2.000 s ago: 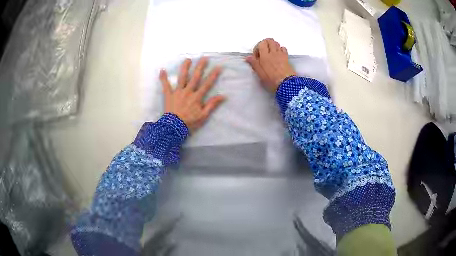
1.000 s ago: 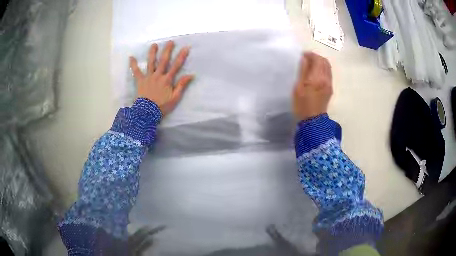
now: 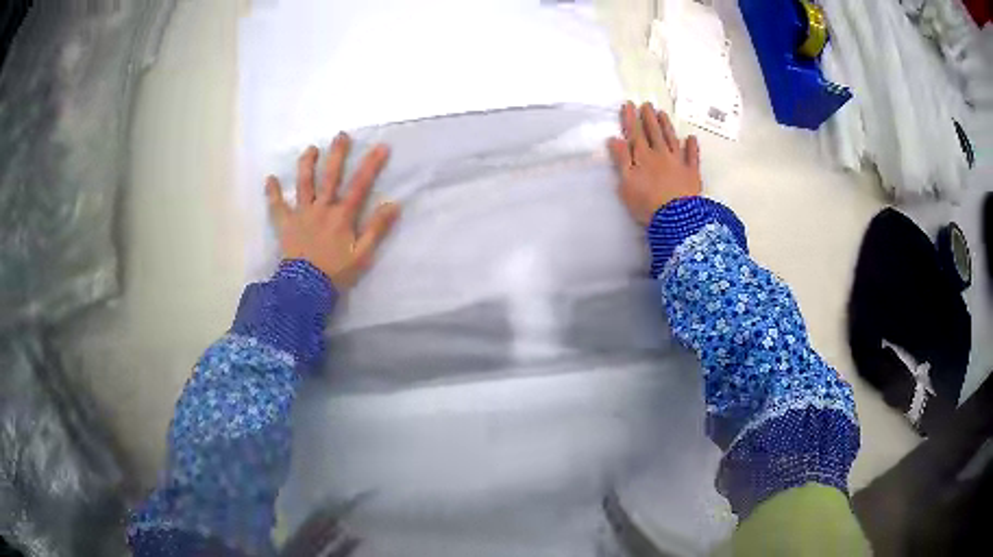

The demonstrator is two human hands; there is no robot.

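Note:
White tissue paper [image 3: 512, 218] lies in front of me, with a folded edge running across its upper part. A grey band [image 3: 436, 339] shows through the tissue across the middle, broken by a paler patch. My left hand [image 3: 330, 221] lies with spread fingers on the left part of the tissue. My right hand [image 3: 658, 163] lies with its fingers somewhat apart at the right edge of the tissue. Neither hand grips anything. What lies under the tissue is mostly hidden, and its near part is blurred.
Clear polybags [image 3: 54, 174] are piled at left. At upper right are white label cards [image 3: 700, 76], a blue tape dispenser [image 3: 793, 67] and white strips [image 3: 887, 103]. A black item [image 3: 909, 316] and a dark blue tape roll [image 3: 955, 256] lie at right.
My right hand has gone from the fold's middle to the tissue's right edge, and its curled fingers have opened. My left hand stays spread on the left part. The camera view has shifted.

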